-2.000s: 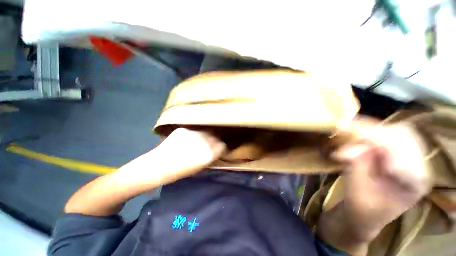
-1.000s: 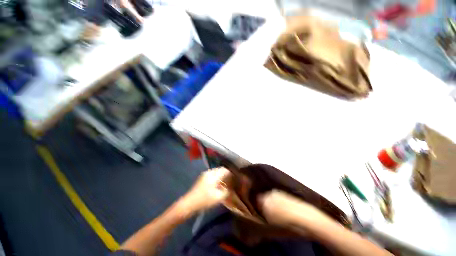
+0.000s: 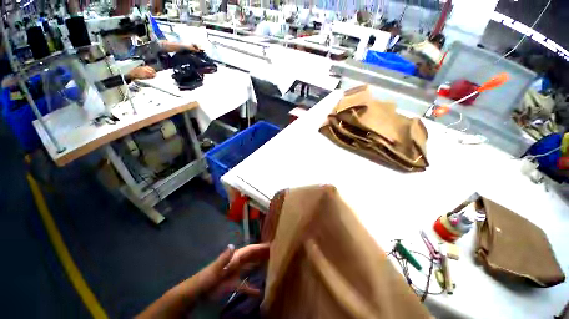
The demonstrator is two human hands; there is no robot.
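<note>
A tan-brown bag (image 3: 324, 261) stands raised in front of me at the table's near edge, its side towards me, blurred in part. My left hand (image 3: 240, 268) is at the bag's left edge, fingers apart and thumb raised; the fingertips meet the edge or go just behind it. No grip shows. My right hand is not visible; the bag may hide it. Green-handled awl (image 3: 407, 255) with black cord, pink-handled snips (image 3: 430, 245) and a small pale yellow block (image 3: 452, 251) lie right of the bag.
Folded brown bags (image 3: 380, 128) lie at the table's back. Another brown bag (image 3: 518, 243) lies at right, beside a red-wrapped container (image 3: 446, 228). A blue crate (image 3: 240, 149) stands left of the white table (image 3: 299, 162). Another person's hand (image 3: 141, 72) is at a sewing station.
The view has lifted and steadied. The bag, earlier low with its mouth open and both hands at it, now stands raised. My right hand has gone out of sight; my left is at the bag's edge.
</note>
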